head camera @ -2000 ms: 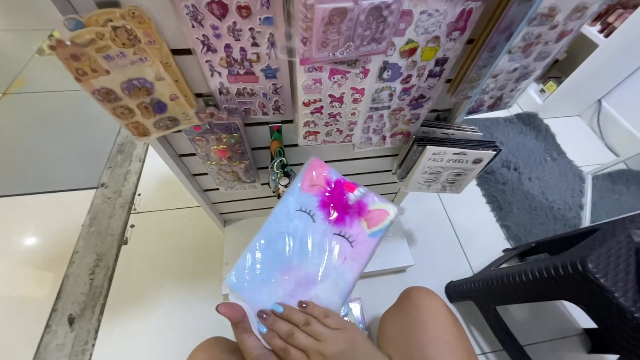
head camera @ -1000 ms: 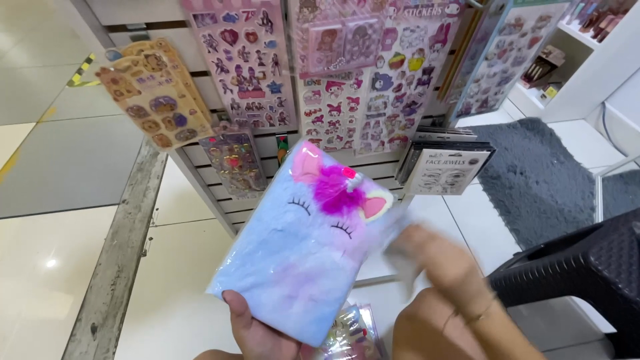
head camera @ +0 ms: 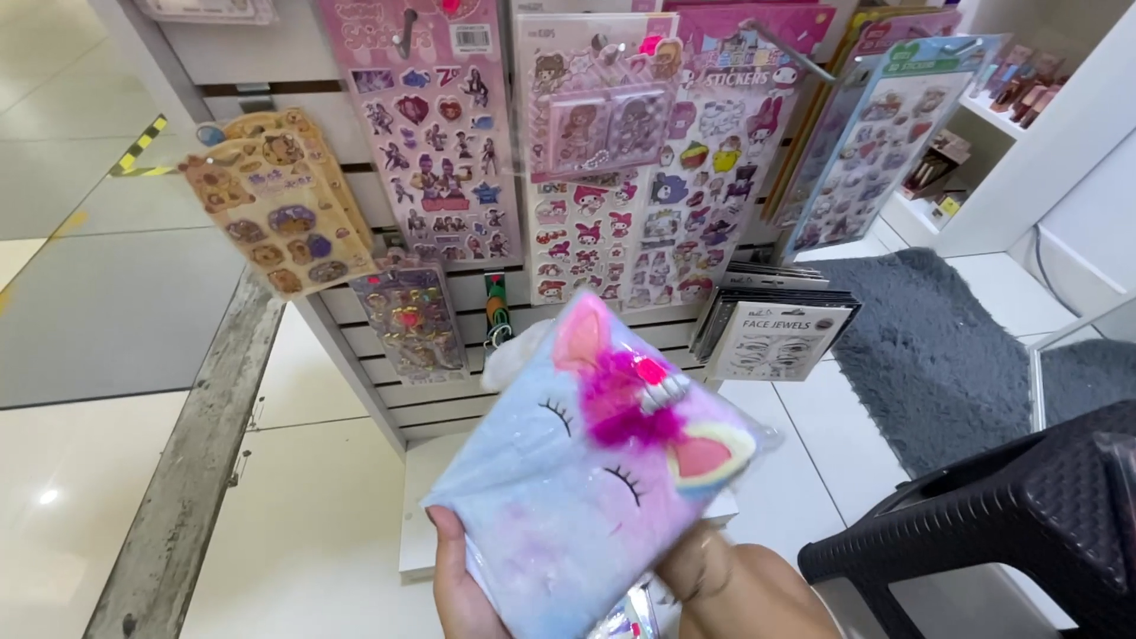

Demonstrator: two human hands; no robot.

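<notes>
A plush unicorn-face notebook (head camera: 568, 497) in clear plastic wrap, pastel blue and pink with a magenta tuft and two ears, lies tilted across the lower middle. My left hand (head camera: 461, 577) holds its lower left edge, the thumb on the cover. My right hand (head camera: 692, 559) reaches behind its lower right side; the fingers are hidden by the notebook. Something white and cloth-like (head camera: 515, 357) shows past the notebook's upper left edge. Below my right wrist, a shiny plastic packet (head camera: 635, 612) is partly visible.
Sticker sheets (head camera: 435, 151) hang on hooks from a white slatted display (head camera: 355, 306). Face jewel packs (head camera: 781, 337) hang at its right, tan sticker packs (head camera: 275, 209) at its left. A black plastic stool (head camera: 985, 506) and grey shaggy rug (head camera: 923, 346) are on the right.
My right hand lay on the notebook's lower part, then moved as a blur to its right, and is now partly behind it. My left hand still holds the lower left edge.
</notes>
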